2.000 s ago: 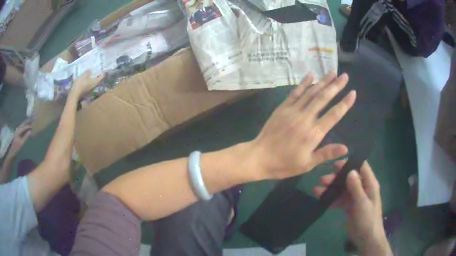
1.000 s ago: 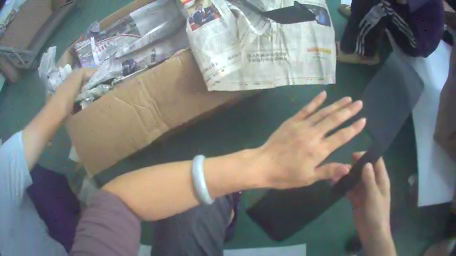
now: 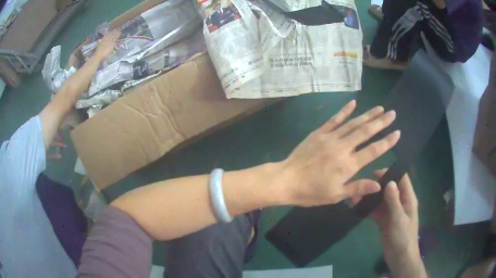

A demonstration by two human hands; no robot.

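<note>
A long thin black panel [image 3: 321, 231] slants from the lower middle to the upper right, over the green floor. My right hand [image 3: 396, 214] is shut on the panel's narrow middle part, thumb and fingers on its edge. My left hand [image 3: 340, 157], with a pale bangle on the wrist, is spread flat over the panel, palm down, fingers apart. Its thumb tip is beside the panel near my right fingers; whether the palm touches the panel is hidden. The panel's upper end is slightly blurred.
A cardboard carton [image 3: 141, 127] with newspaper [image 3: 293, 65] stands at upper left; a dark piece [image 3: 321, 15] lies on the newspaper. Another person's arm [image 3: 70, 95] reaches into the carton. A person's dark striped trousers [image 3: 405, 32] show at upper right, near a white sheet [image 3: 470, 157].
The panel's upper end has swung right, then slightly back. My left hand has shifted slightly right and down. The other person's hand has moved up over the carton's newspaper.
</note>
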